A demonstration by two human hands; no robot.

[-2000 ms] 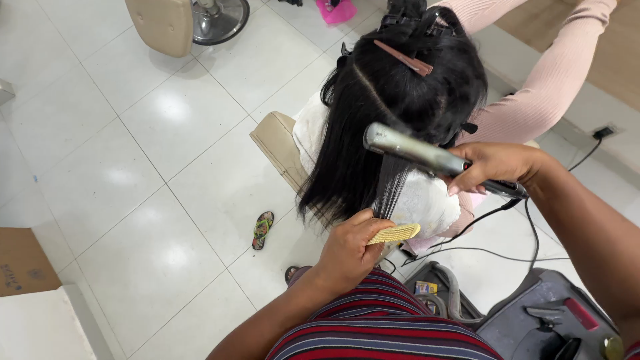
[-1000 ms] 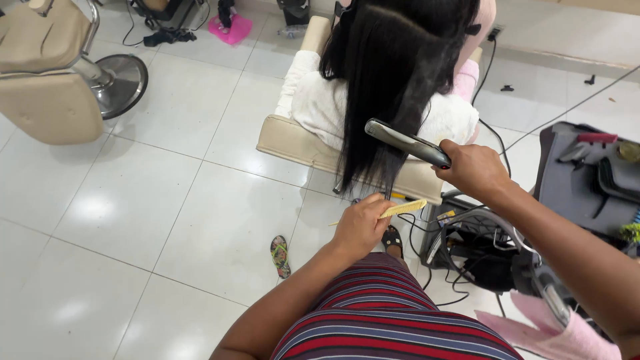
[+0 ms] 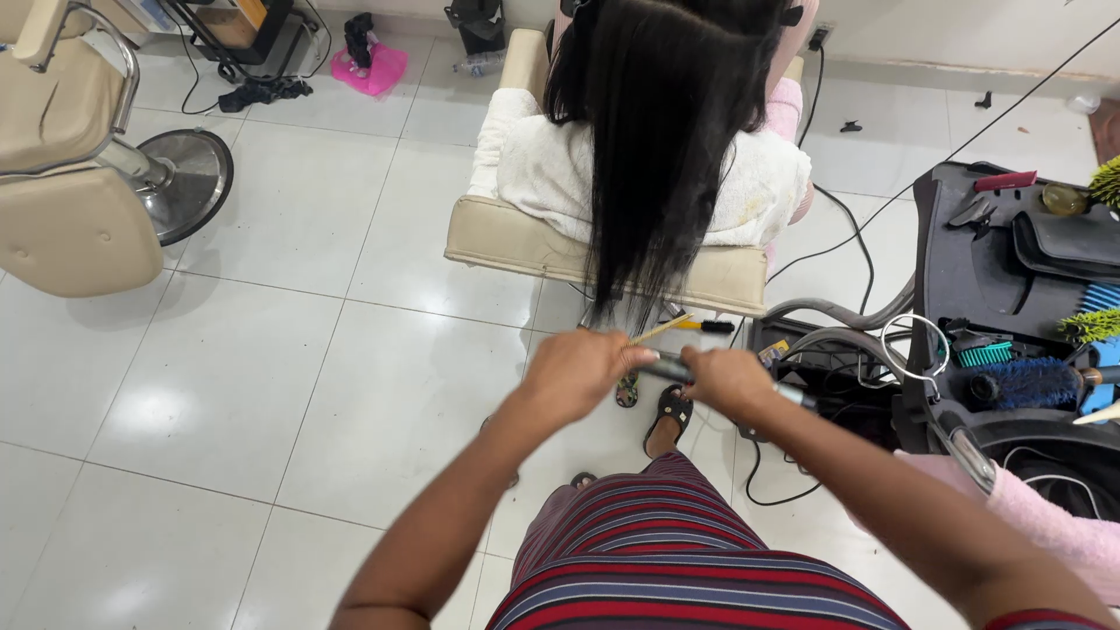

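Note:
Long, straight black hair (image 3: pixel 661 149) hangs down behind a seated person, over a white towel (image 3: pixel 547 171) and the beige chair back (image 3: pixel 516 238). At the hair's lower tips my left hand (image 3: pixel 577 372) is closed on a yellow comb (image 3: pixel 658 330), which points up to the right. My right hand (image 3: pixel 728 378) grips a hair straightener (image 3: pixel 667 367), whose plate end lies beside my left fingers. Both hands are close together, just below the chair back. Whether hair lies between the plates cannot be told, as the hands partly hide the tool.
On the right stands a black salon trolley (image 3: pixel 949 236) with a blue round brush (image 3: pixel 1024 383), clips and combs. Cables (image 3: pixel 862 236) run over the floor beside the chair. A second beige chair (image 3: pixel 74 227) is at the left. A pink plastic bag (image 3: pixel 372 70) lies near the wall.
My right hand with the straightener has come down from beside the hair's length to its tips, close to my left hand. The view has shifted, showing more of the trolley.

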